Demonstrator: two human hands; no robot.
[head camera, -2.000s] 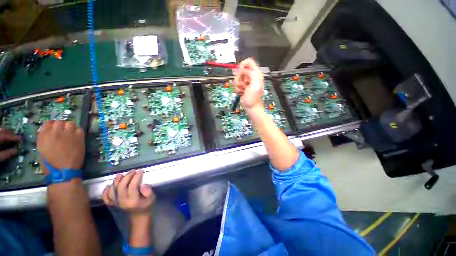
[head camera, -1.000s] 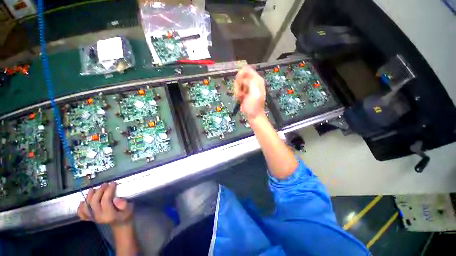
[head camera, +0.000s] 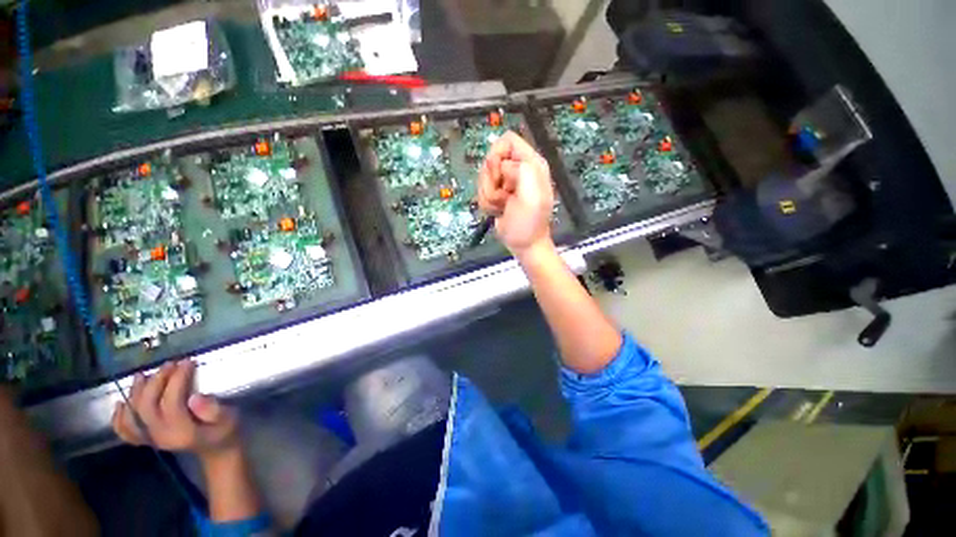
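Green circuit boards (head camera: 267, 259) with orange-red parts sit in dark carriers (head camera: 362, 236) lying side by side. My right hand (head camera: 517, 194) is closed above the carrier near the machine; a thin black tool (head camera: 481, 231) sticks out below the fist, held in it. The fist hides part of the boards under it. My left hand (head camera: 173, 409) rests with curled fingers on the front of the silver conveyor rail (head camera: 356, 333); it holds no part that I can see.
Beyond the rail lie a bagged sample board (head camera: 320, 47), a red strip (head camera: 383, 80) and a parts bag (head camera: 173, 68). A black machine opening (head camera: 750, 157) with a crank stands right. A blue coiled cord hangs left. A blurred arm shows at the lower left.
The view has shifted right, so the boards and bags sit further left. The other person's hands have left the boards. My right fist stays over the same carrier; my left stays at the rail.
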